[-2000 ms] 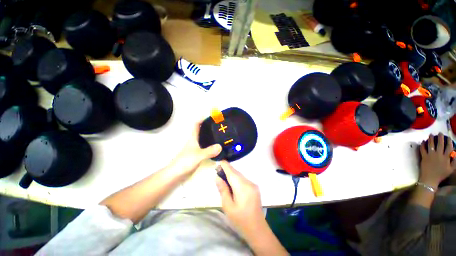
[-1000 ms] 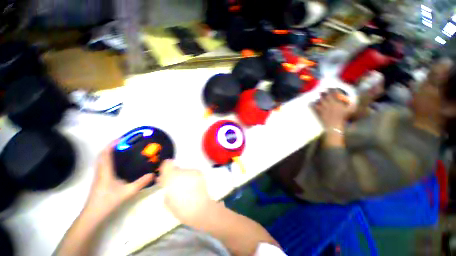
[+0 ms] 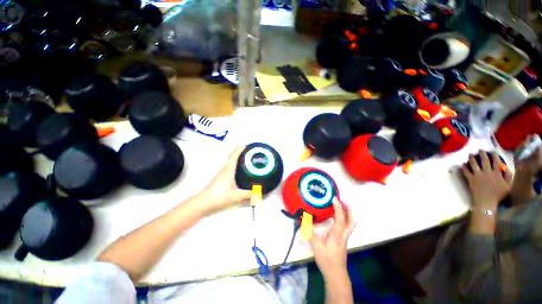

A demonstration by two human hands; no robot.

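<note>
A black speaker (image 3: 268,177) stands on the bench with its lit light ring and orange tab facing me. My left hand (image 3: 227,183) holds it from the left side. Just right of it sits a red speaker (image 3: 292,191), its ring also lit. My right hand (image 3: 334,233) has its fingers on the red speaker's lower right side. A thin blue cable (image 3: 258,252) runs from below the black speaker's orange tab over the bench edge. A dark cable (image 3: 291,242) runs down from the red speaker. Both plug ends are hard to see.
Several black speakers (image 3: 152,161) stand at the left. More black and red speakers (image 3: 369,158) stand right of centre. A striped printed card (image 3: 208,126) and a metal post (image 3: 247,56) are behind. At the right, another person's hand (image 3: 488,181) rests on a dark speaker.
The black speaker's lit ring now faces me, and a cable now shows below it. My right hand has moved from the black speaker to the red one. The view has swung back left.
</note>
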